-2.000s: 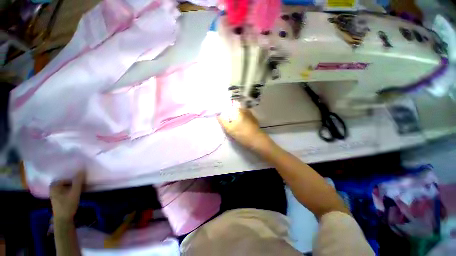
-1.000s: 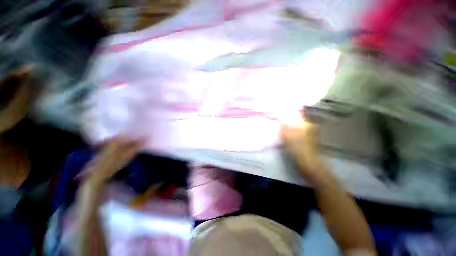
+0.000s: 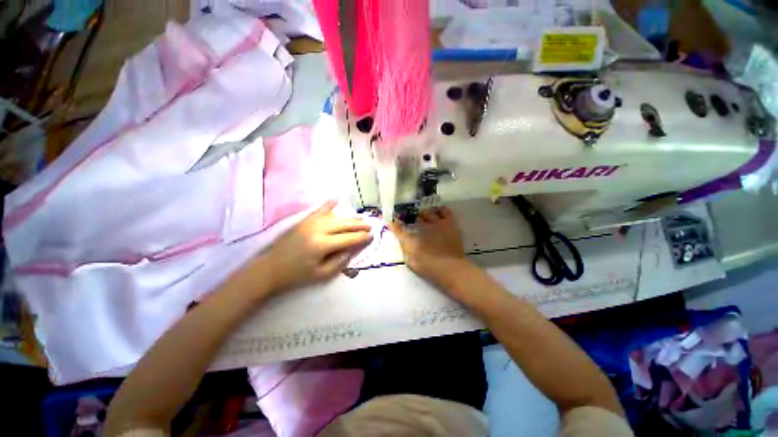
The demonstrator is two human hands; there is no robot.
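Note:
Pale pink garment panels point(image 3: 111, 290) with darker pink strips lie spread over the left of the machine table, their right end under the lamp. The white lockstitch machine point(image 3: 546, 128), marked HIKARI, has its presser foot point(image 3: 409, 212) above the cloth's end. My left hand point(image 3: 320, 243) lies flat with fingers apart on the cloth just left of the needle area. My right hand point(image 3: 433, 243) is at the presser foot, fingers bent against it. Glare hides the cloth edge and needle, and whether the right fingers hold anything.
Black shears point(image 3: 554, 256) lie under the machine arm. A clear tray of round metal pieces point(image 3: 688, 242) is at the right. Bright pink strips point(image 3: 388, 68) hang before the head. A yellow-labelled box point(image 3: 569, 49) stands behind. A blue basket point(image 3: 614, 341) holds pink pieces below.
My left hand has moved from the panels' front left edge to beside the needle. The view has swung back and is sharper. My right hand stays near the presser foot.

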